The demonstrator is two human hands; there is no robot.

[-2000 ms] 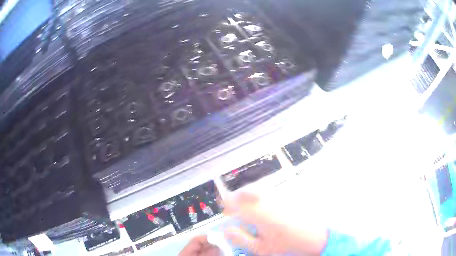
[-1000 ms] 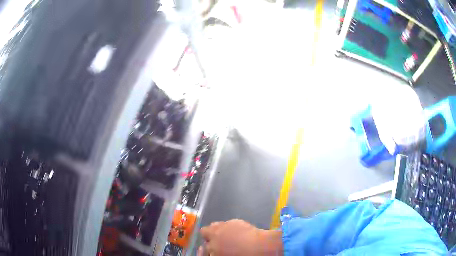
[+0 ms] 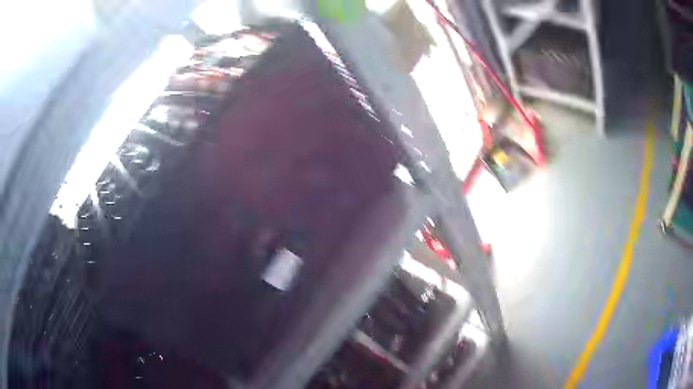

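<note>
Neither of my hands is in the picture. Nearest in front of me is a large dark, blurred surface [image 3: 304,144], perhaps a tray stack; I cannot tell for certain. A small white square piece [image 3: 283,270], like a paper slip, shows on it. Rows of small pocket-like shapes [image 3: 125,171] run along its left side. Below right, dark compartments [image 3: 403,311] with small reddish and shiny items lie between pale bars. Strong blur hides the details.
A pale grey post [image 3: 448,182] slants down the middle right. Behind it are a red frame [image 3: 524,114] and a white metal rack [image 3: 596,68]. The grey floor has a curved yellow line [image 3: 627,258]. A blue object [image 3: 669,357] is cut off at the lower right edge.
The view has swung, and my hand and blue sleeve have left the picture. The yellow line now shows farther right. The dark surface with the white piece and the red frame have come into view.
</note>
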